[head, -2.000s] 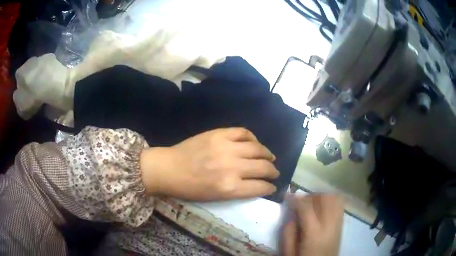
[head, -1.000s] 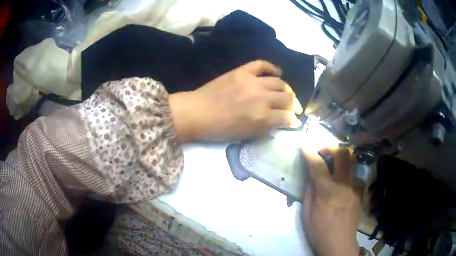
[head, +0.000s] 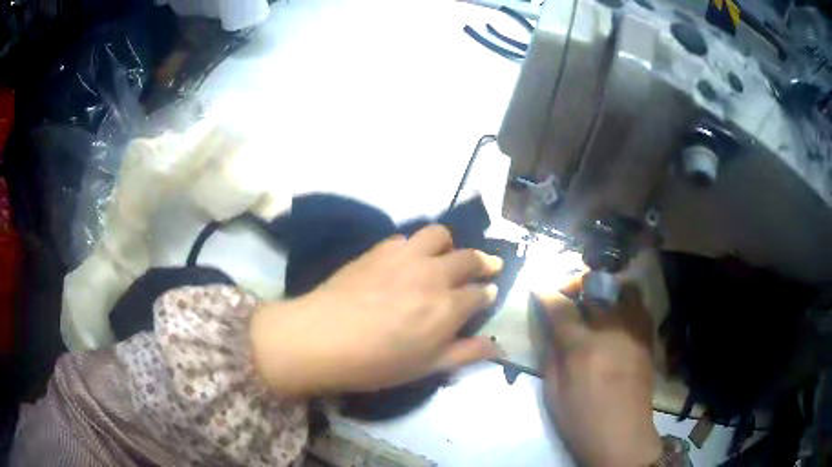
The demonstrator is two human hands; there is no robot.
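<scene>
The black fabric (head: 333,239) lies bunched left of the needle, its right end near the presser foot (head: 538,242) in bright lamp light. My left hand (head: 374,306) lies over it, fingers bent and pressing on it; part of the fabric also shows below the palm. My right hand (head: 598,365) is at the machine bed just below the needle area, its fingertips near the presser foot; whether it pinches fabric is hidden by glare. Cream fabric (head: 119,228) curves along the left, with another black part and a thin black strip beside it.
The sewing machine head (head: 584,109) fills the upper right. A shaggy black bundle (head: 739,337) hangs under its arm. Black cords (head: 497,41) lie behind it. A clear plastic bag (head: 91,137) and a red bag (head: 7,274) are at the far left.
The black fabric has been turned and gathered into a smaller heap below its former place. My left hand has moved left and down over it. My right hand stays near the needle.
</scene>
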